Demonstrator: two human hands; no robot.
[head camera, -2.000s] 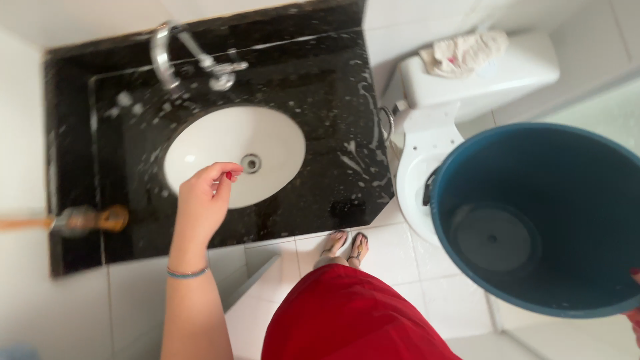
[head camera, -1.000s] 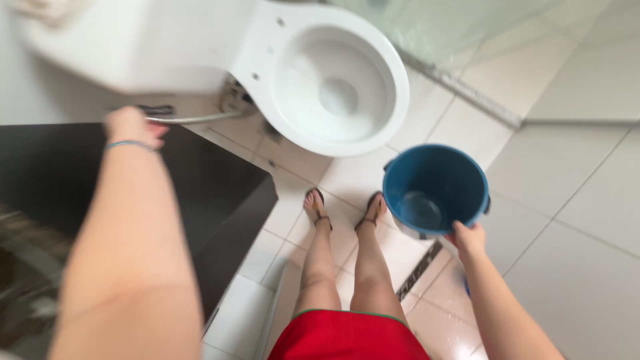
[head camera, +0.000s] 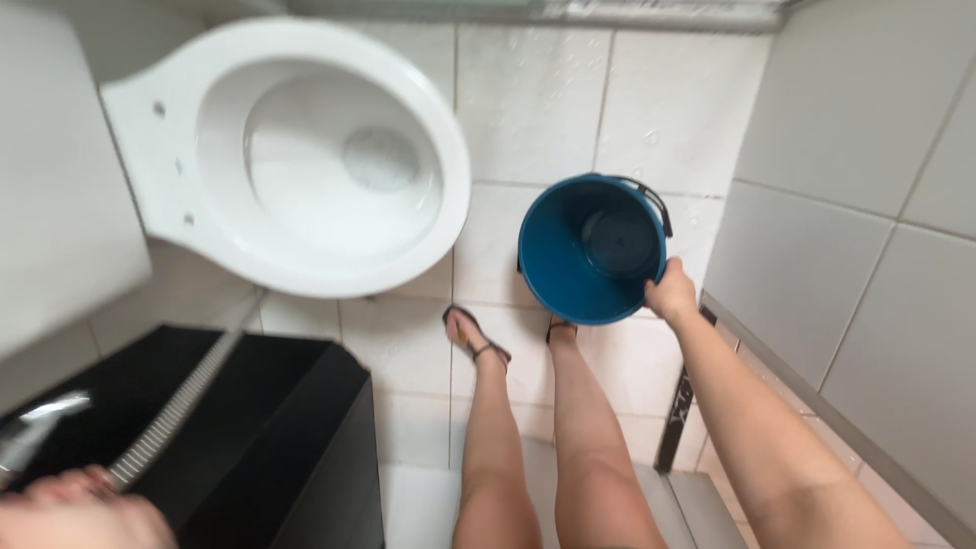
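Note:
My right hand (head camera: 672, 291) grips the near right rim of a blue plastic bucket (head camera: 564, 259), which is tilted a little, with its black handle hanging on the far side. The bucket is held above the tiled floor, over my right foot. At the lower left corner my left hand (head camera: 88, 507), blurred and partly cut off, is closed around the end of a ribbed metal hose (head camera: 183, 400). The hose runs over the black countertop toward the base of the toilet. What lies in the fingers at its end is hidden.
A white toilet bowl (head camera: 450, 175) without a seat stands at the upper left beside its tank (head camera: 61, 175). The black countertop (head camera: 305, 412) has a corner near my left leg. Tiled wall (head camera: 862, 152) borders the right side. Water drops lie on the floor tiles (head camera: 534, 99). My sandalled feet stand below the bowl.
My left hand has gone from over the sink to beside the toilet, then back with the hose stretched over the counter. My right hand still holds the bucket. The view has swung toward the toilet and floor.

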